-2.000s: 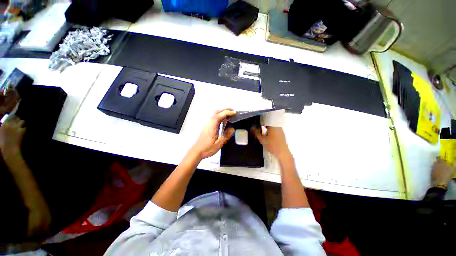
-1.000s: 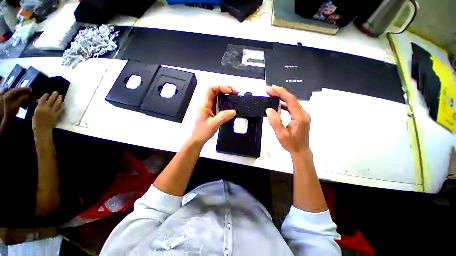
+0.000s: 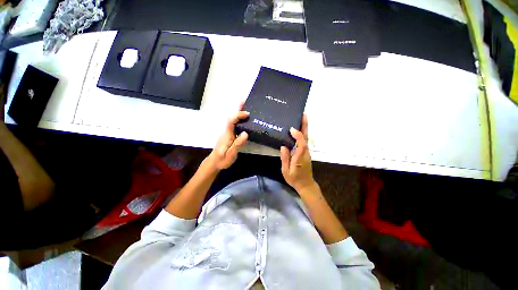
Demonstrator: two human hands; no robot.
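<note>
A black box [image 3: 277, 106] with two lines of white lettering on top lies at the table's front edge, tilted a little; no white gadget shows in it. My left hand [image 3: 230, 141] holds its near left corner. My right hand [image 3: 297, 156] holds its near right side. Two open black boxes stand side by side to the left, a left one [image 3: 120, 76] and a right one [image 3: 189, 83], each with a white gadget in its recess. A flat printed card piece [image 3: 346, 34] lies behind, on the black strip.
A clear bag with a white item [image 3: 288, 11] lies on the black strip [image 3: 196, 17]. White cables [image 3: 71, 20] are heaped at far left. Another black box [image 3: 32, 96] lies near a neighbour's arm [image 3: 25, 170]. Yellow tape [image 3: 483, 85] runs across the table at right.
The box between my hands showed its white gadget before; its top is now a lettered black face. My hands have moved down to its near corners. The view has tilted down.
</note>
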